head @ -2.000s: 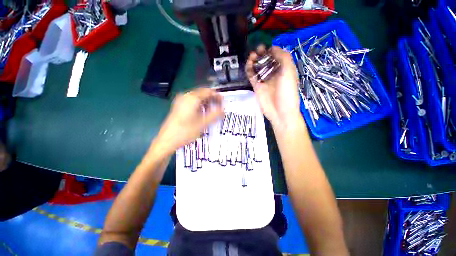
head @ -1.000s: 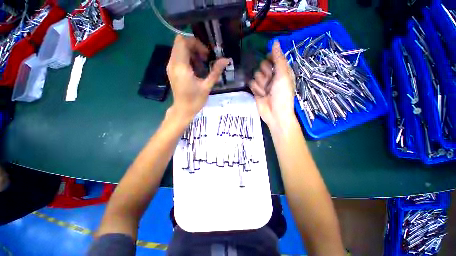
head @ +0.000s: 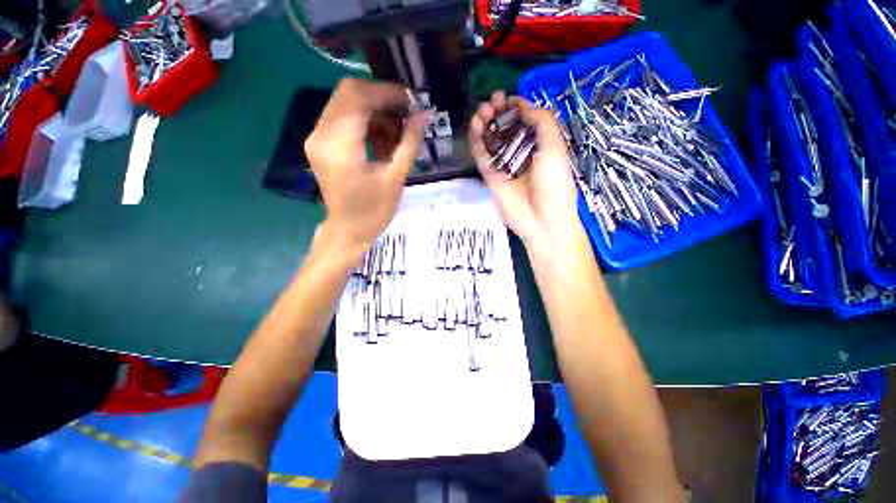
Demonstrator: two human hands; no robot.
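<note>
My left hand [head: 362, 147] is blurred, its thumb and fingertips at the small silver fixture [head: 438, 126] low on the dark press [head: 408, 54]. I cannot tell if it holds a pin. My right hand [head: 526, 162], palm up and fingers curled, holds a bunch of slim silver pins [head: 513, 147] just right of the fixture. The white tray [head: 432, 393] lies in front of the press. Slim pins [head: 465, 251] stand out on it in rows across its upper half.
A blue bin [head: 629, 257] heaped with loose pins is right of my right hand. More blue bins [head: 792, 187] are at far right. Red bins [head: 177, 86], clear boxes [head: 51, 162] and a white strip [head: 140, 157] are at upper left. A flat black object [head: 295, 147] is behind my left hand.
My left hand has moved from over the tray up to the press fixture. My right hand has turned its palm up again, showing the pins. The view has shifted slightly.
</note>
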